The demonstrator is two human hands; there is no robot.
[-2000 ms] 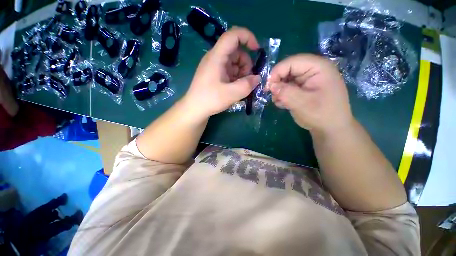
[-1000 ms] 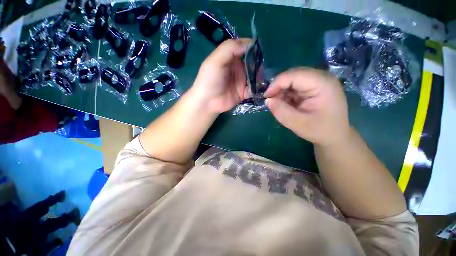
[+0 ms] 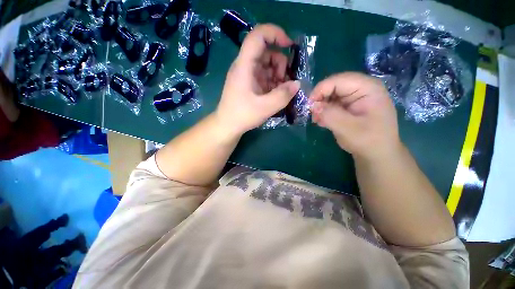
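My left hand (image 3: 257,84) holds a black face panel (image 3: 292,76) on edge between thumb and fingers above the bench. A clear poly bag (image 3: 306,68) lies along the panel's right side. My right hand (image 3: 356,110) pinches the bag's edge between thumb and forefinger. Part of the panel is hidden by my left fingers. Many bagged panels (image 3: 175,96) are spread over the left of the green bench. A shiny bundle of bagged panels (image 3: 420,73) lies at the right.
Yellow-black edge tape (image 3: 467,149) runs down the bench's right side, beside a white sheet (image 3: 500,169). A person's red sleeve (image 3: 25,135) is at the far left edge. A brown carton (image 3: 126,163) stands below the bench at left, over a blue floor.
Since one second ago, the held panel has turned and the clear bag shows flat along its right side. My left hand has risen slightly; my right hand has shifted slightly right.
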